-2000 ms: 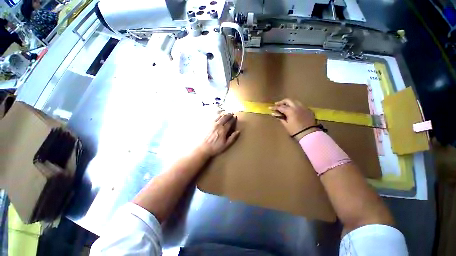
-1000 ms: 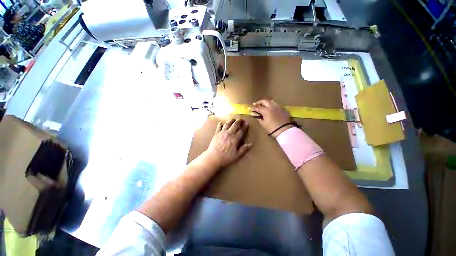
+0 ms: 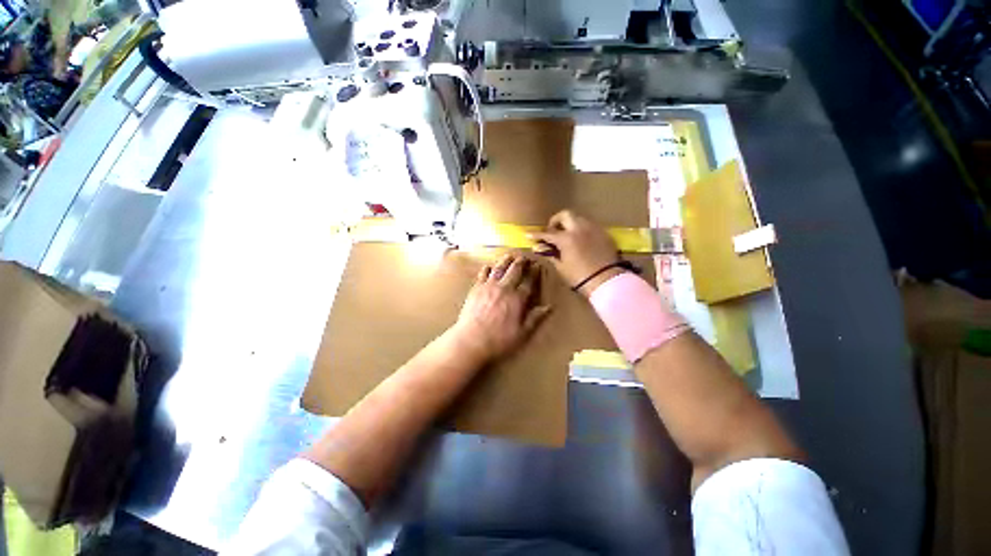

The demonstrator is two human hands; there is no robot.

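Note:
A large near brown panel (image 3: 380,337) and a rear brown panel (image 3: 614,196) lie on the white template (image 3: 777,364). The yellow template strip (image 3: 630,239) lies across them, running under the needle area of the white sewing machine head (image 3: 391,152). My left hand (image 3: 504,310) lies flat on the near panel, palm down, fingertips close to the strip. My right hand (image 3: 576,250) rests on the strip with its fingers bent together. Whether it pinches anything is hidden. The square yellow hinge flap (image 3: 726,234) is at the template's right end. Glare hides the needle tip.
A stack of brown panels (image 3: 33,380) is at the left, with yellow sheets (image 3: 38,530) below it. A second brown pile (image 3: 962,434) is at the right edge. The metal clamp carriage (image 3: 609,81) runs behind the template. The shiny metal table (image 3: 245,358) surrounds the work.
The template, panels, strip and flap have shifted left under the machine head, so more of the near panel shows left of my left hand. Both hands stay pressed on the work.

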